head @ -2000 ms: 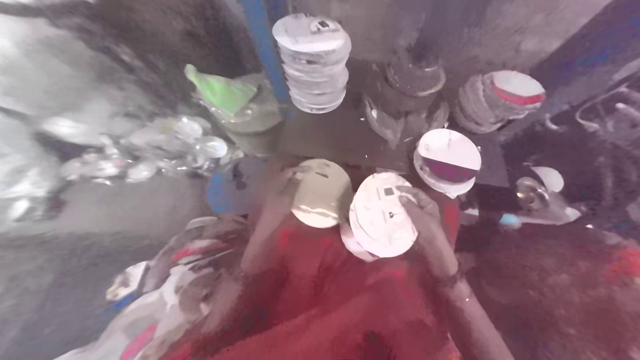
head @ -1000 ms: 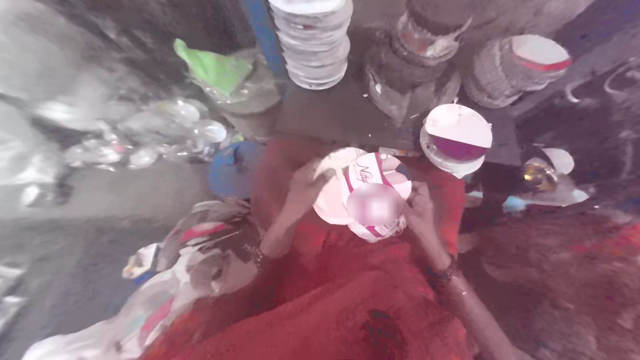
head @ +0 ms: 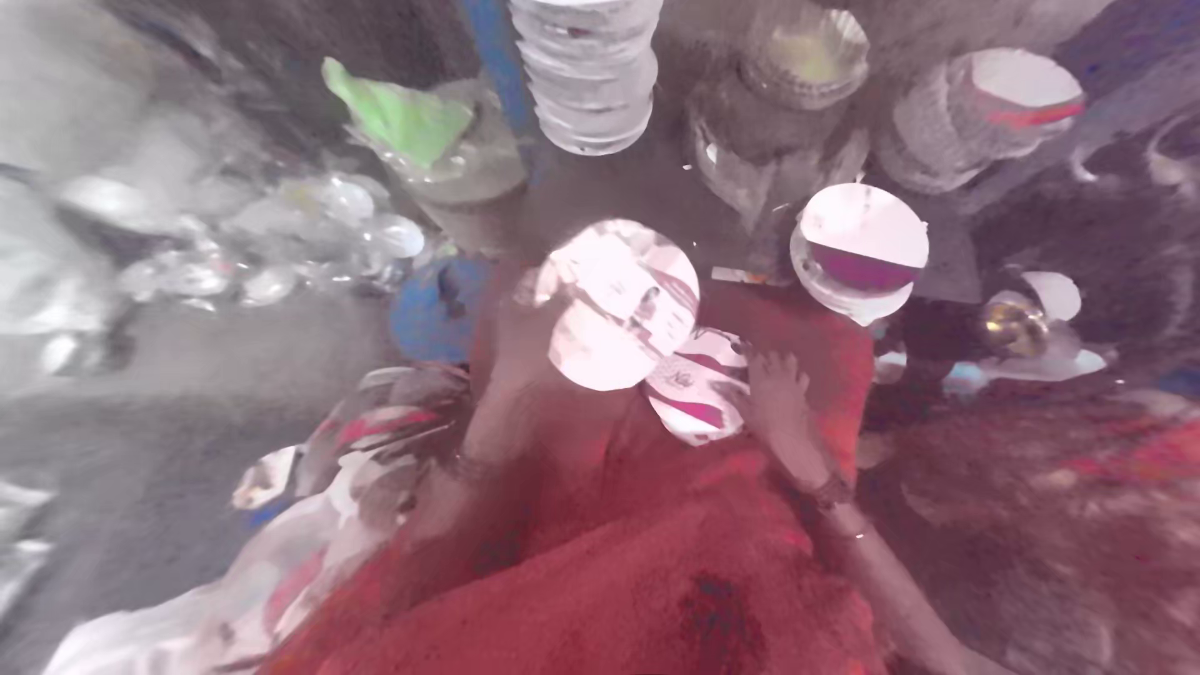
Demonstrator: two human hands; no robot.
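My left hand point(head: 534, 300) holds a round white printed disc point(head: 623, 305) by its left edge, over my lap. Just below and to the right of it lies a second round piece with pink and white print point(head: 698, 394), partly overlapped by the first. My right hand point(head: 778, 384) is at that piece's right edge, fingers bent; whether it grips the piece or only touches it is not clear. Red cloth point(head: 600, 562) covers my lap beneath both. A stack of round pieces with a white and purple top point(head: 858, 248) stands beyond my right hand.
A tall stack of white discs point(head: 595, 84) stands ahead, with a bowl-like stack point(head: 811, 56) and another stack point(head: 1022, 89) to its right. A bucket point(head: 469, 187) with green plastic, a blue round object point(head: 441, 309) and a heap of clear plastic point(head: 272, 244) are at left.
The hands, close together a second ago, have moved apart. The plain white disc face now shows toward the camera at left, with the pink-printed piece below right. The view has shifted slightly.
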